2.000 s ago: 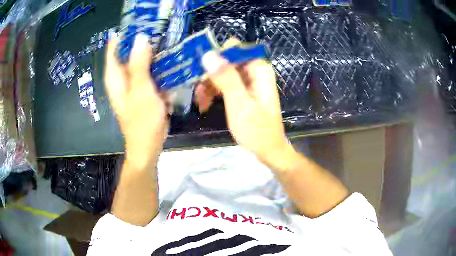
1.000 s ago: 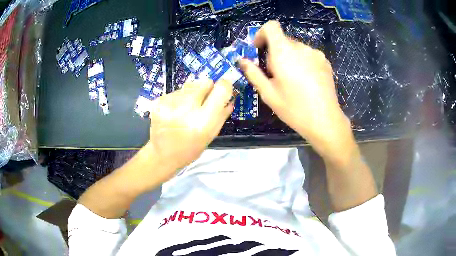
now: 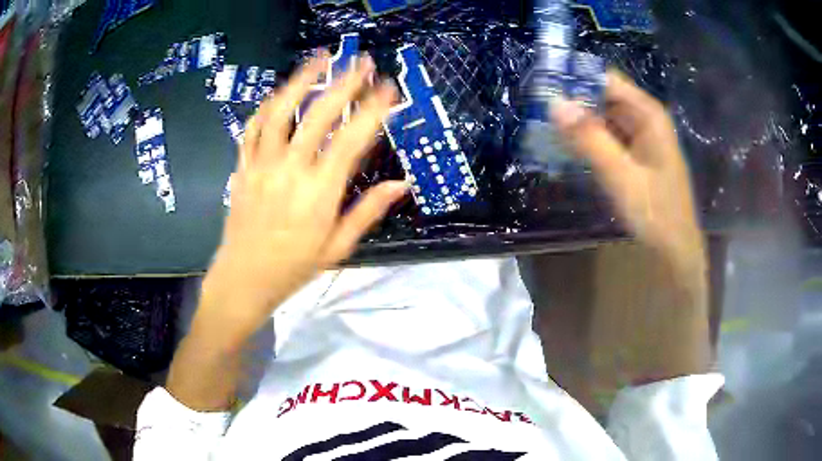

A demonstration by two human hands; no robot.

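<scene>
A blue circuit board (image 3: 433,149) with a narrow stepped tail lies tilted on the glossy black pocket sheet (image 3: 496,63). My left hand (image 3: 306,162) is spread with fingers apart, its thumb beside that board. Another blue board shows partly beyond my left fingers; the hand hides most of it. My right hand (image 3: 635,162) holds a blurred blue-and-white circuit board (image 3: 570,76) over the right part of the sheet. How many boards it holds cannot be told.
Several loose circuit boards (image 3: 151,149) lie on the dark green bench (image 3: 90,216) at left. More blue boards (image 3: 622,13) lie at the back. Clear liner and red-pink material (image 3: 22,180) stand at the left edge. Brown cardboard (image 3: 631,297) is below the bench.
My left hand has let go of its boards and is spread over the sheet's left part. My right hand has moved right with a board. A tilted board now shows between the hands.
</scene>
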